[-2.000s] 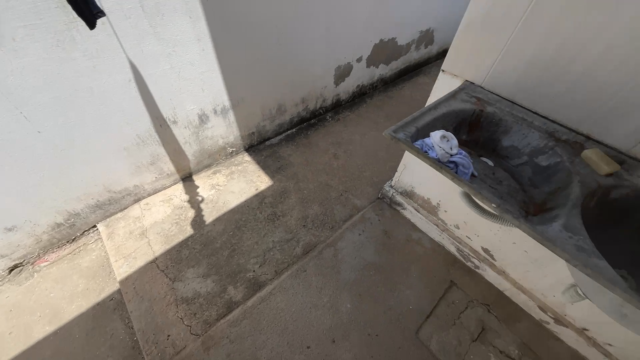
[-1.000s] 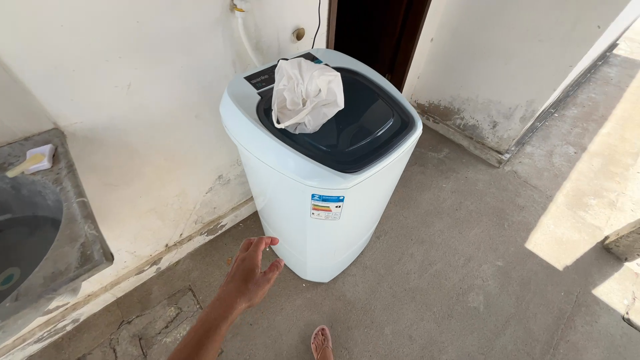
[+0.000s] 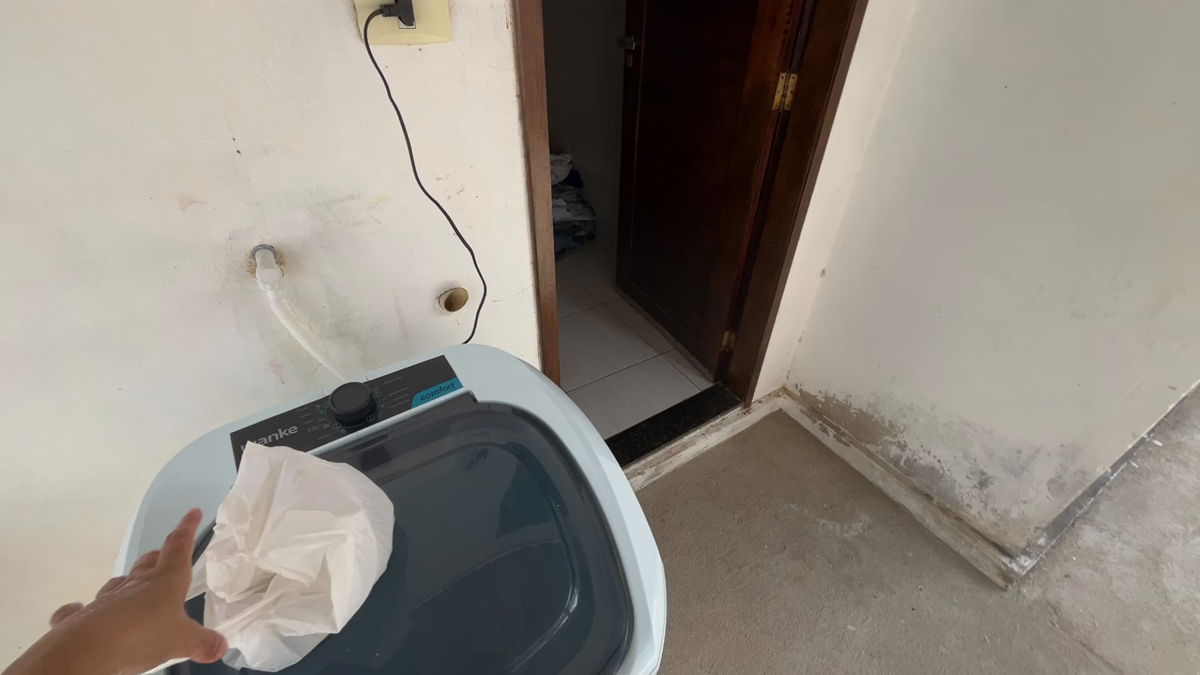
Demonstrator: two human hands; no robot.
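My left hand [image 3: 141, 609] reaches in from the lower left corner, fingers spread, at the left side of a crumpled white plastic bag [image 3: 295, 553]. Whether the fingertips touch the bag cannot be told. The bag lies on the dark see-through lid [image 3: 497, 525] of a pale blue washing machine [image 3: 642, 553], and the lid is down. Behind the lid is the control panel with a round black knob [image 3: 352, 403]. My right hand is not in view.
A white hose [image 3: 300, 328] runs from a wall tap to behind the machine. A black cord [image 3: 412, 169] hangs from a wall socket [image 3: 422, 23]. Right of the machine stands an open dark wooden door [image 3: 694, 169], with a pile of cloth [image 3: 570, 211] inside. Concrete floor [image 3: 797, 562] borders a stained wall.
The view has swung from the sink to the washing machine and come closer to it. My left hand, in front of the machine a second ago, is now beside the bag on its lid.
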